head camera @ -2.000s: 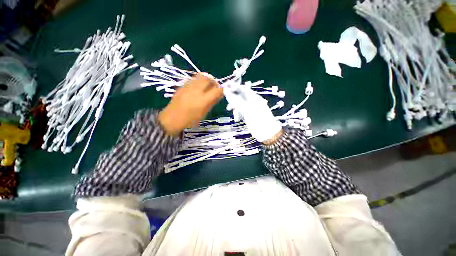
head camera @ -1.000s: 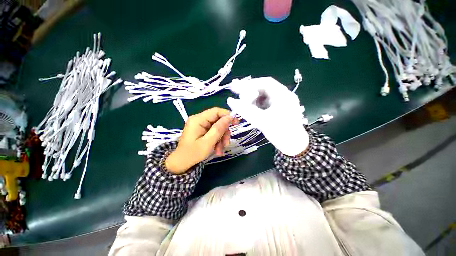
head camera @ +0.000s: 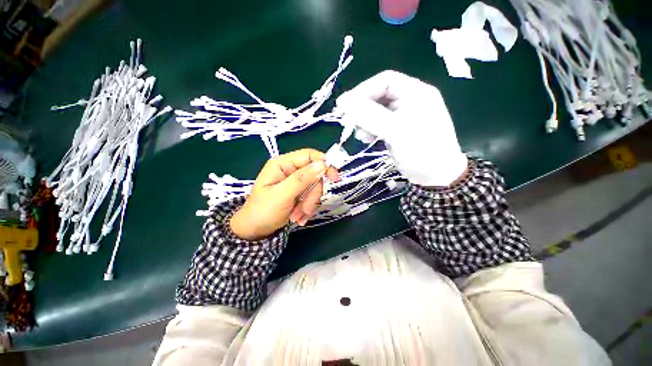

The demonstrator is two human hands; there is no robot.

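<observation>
My bare left hand (head camera: 289,189) pinches a white cable assembly (head camera: 336,155) near its small white block, between thumb and fingertips. My right hand (head camera: 407,125), in a white glove, closes its fingertips on the same cable just above the block. One white cable bundle (head camera: 250,120) lies on the bench behind my left hand. Another bundle (head camera: 357,187) lies nearer my body, partly hidden under both hands. The ends of the held cable cannot be told apart from the bundles behind.
A large cable pile (head camera: 104,154) lies at left, another (head camera: 590,68) at far right. A crumpled white cloth or glove (head camera: 475,39) and a pink bottle (head camera: 398,8) lie at the back. A yellow-handled tool (head camera: 16,246) and a fan-like grille (head camera: 11,166) stand at the left edge.
Both hands have left the back bundle and come nearer my body. In the last second my right hand's fingertips have closed on the cable above the block; my left hand stays nearly in place.
</observation>
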